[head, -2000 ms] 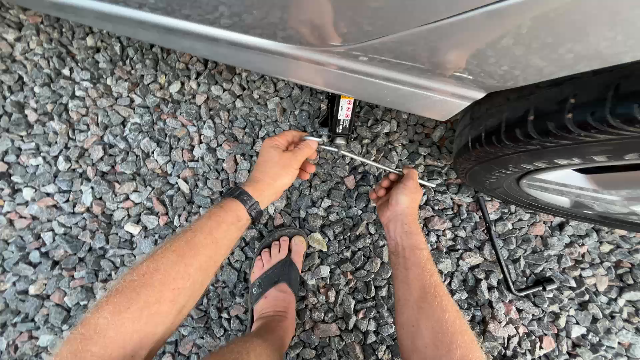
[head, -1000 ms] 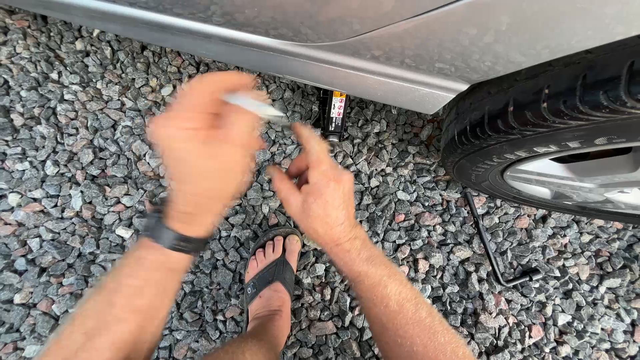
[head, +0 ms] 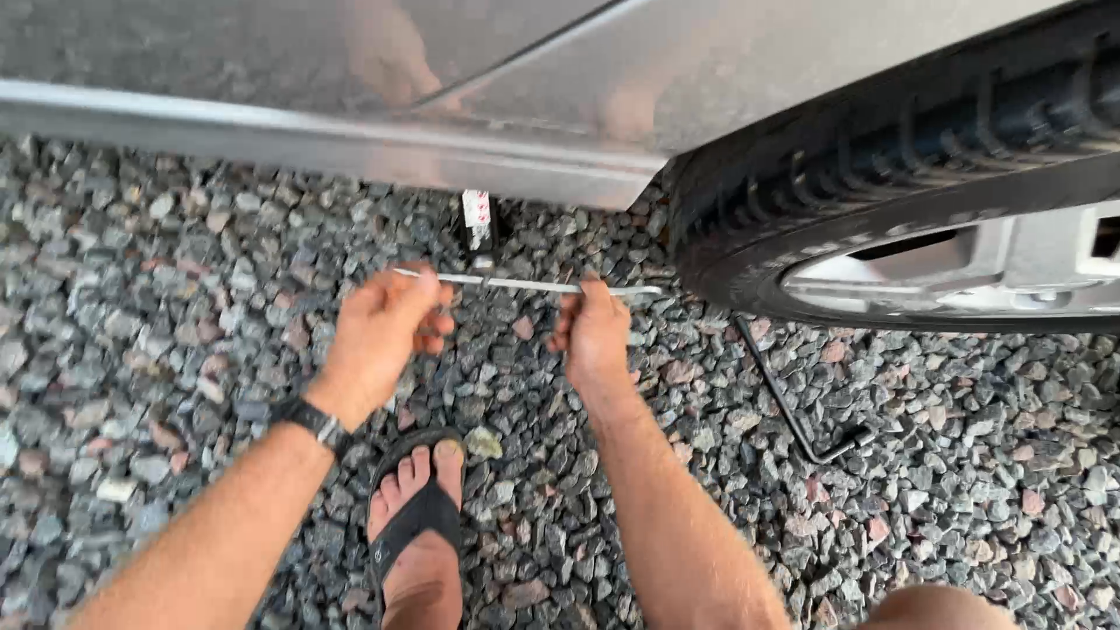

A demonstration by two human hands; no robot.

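Note:
A thin silvery metal rod (head: 534, 284), a jack handle by its look, runs roughly level between my hands, with a joint near its middle. My left hand (head: 385, 328) pinches its left end between thumb and fingers. Farther right, my right hand (head: 597, 332) grips it a little short of the hooked right tip. Just above the rod, the black car jack (head: 479, 232) with a white and red label stands under the silver car's sill (head: 525, 166); its upper part is hidden by the sill. Whether rod and jack touch, I cannot tell.
The car's wheel (head: 875, 219) with its black tyre is at the upper right. Below it a black L-shaped wheel wrench (head: 792, 411) lies on grey gravel (head: 542, 490). My foot in a black flip-flop (head: 420, 516) is between my arms.
A second ago my hands were close together, left of the jack; now they are spread apart along the rod, just below the jack. The view has shifted nearer the wheel.

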